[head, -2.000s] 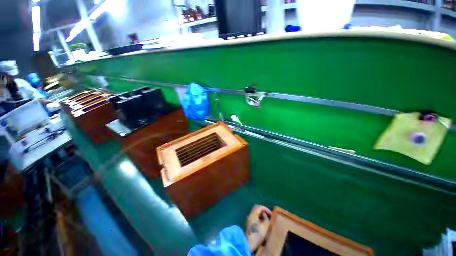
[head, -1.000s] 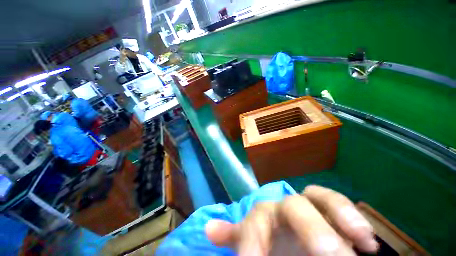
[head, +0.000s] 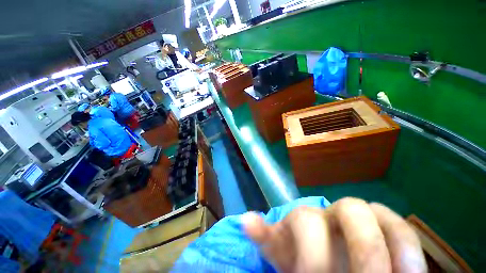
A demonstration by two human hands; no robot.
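Observation:
My left hand [head: 341,240] is large, close to the camera and blurred at the bottom centre, with a blue sleeve beside it. Its fingers are curled; whether anything is in them cannot be told. A wooden frame [head: 441,246] lies behind it at the lower right, partly hidden by the hand and cut off by the picture's edge. A stack of wooden frames [head: 343,160] with a slatted opening stands farther up on the green bench. My right hand is not in view.
Black parts [head: 276,74] sit on another frame stack behind, with a further stack [head: 233,80] beyond. A blue bag [head: 330,72] hangs at the rail. Cartons [head: 165,242] and trays of black parts [head: 184,170] stand left of the bench. Workers [head: 109,136] are farther left.
The view has swung left. My left hand has gone from the wooden frame's left edge to close before the camera. Over the last second it shifted slightly right in the picture.

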